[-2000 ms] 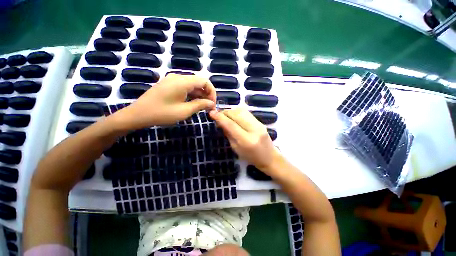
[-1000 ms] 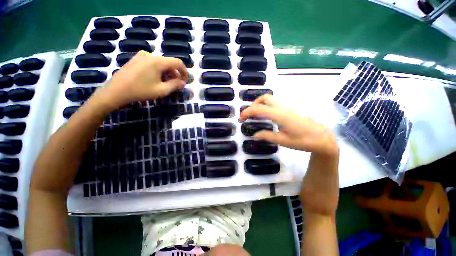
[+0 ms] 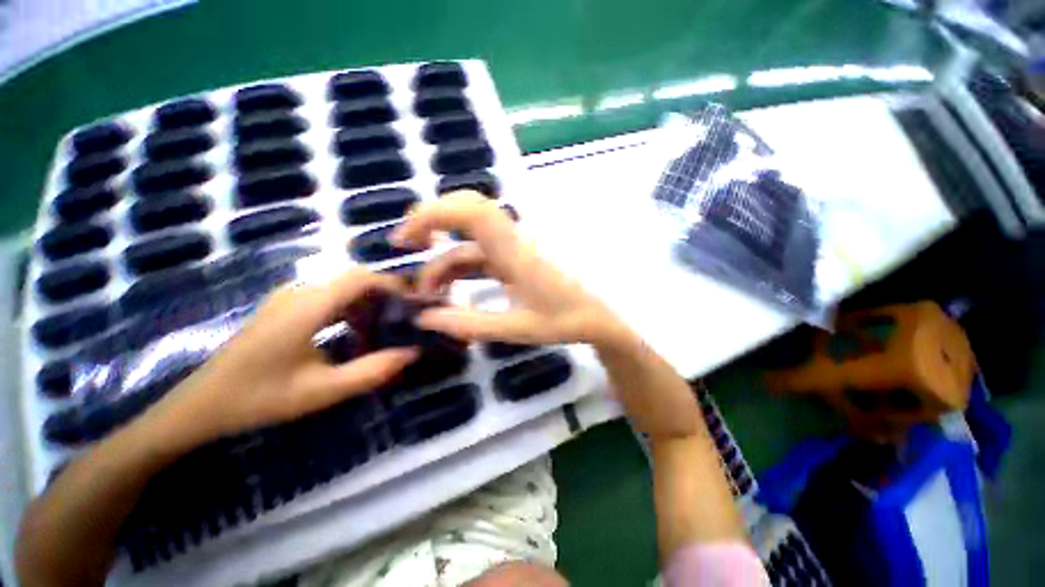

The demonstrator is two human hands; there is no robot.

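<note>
The foam tray (image 3: 504,126) holds rows of black housings. My left hand (image 3: 287,344) is over its middle, fingers and thumb around a dark housing (image 3: 387,321), partly hidden and blurred. My right hand (image 3: 521,281) is at the housing's right side, fingers bent and thumb at its edge; whether it grips a small piece cannot be told. The black pad sheet (image 3: 166,333) lies bent over the tray's left and front parts, shiny at left, partly under my left hand and forearm.
A clear bag of black-grid sheets (image 3: 756,224) lies on the white bench (image 3: 596,218) at right. An orange stool (image 3: 882,361) and blue bins (image 3: 940,505) are low at right. The green surface (image 3: 596,52) runs behind. More filled trays (image 3: 791,556) show low near my right forearm.
The view has turned right, so tray and bag appear further left. My hands, apart a second ago, are together around a housing. The sheet's left part now reflects light.
</note>
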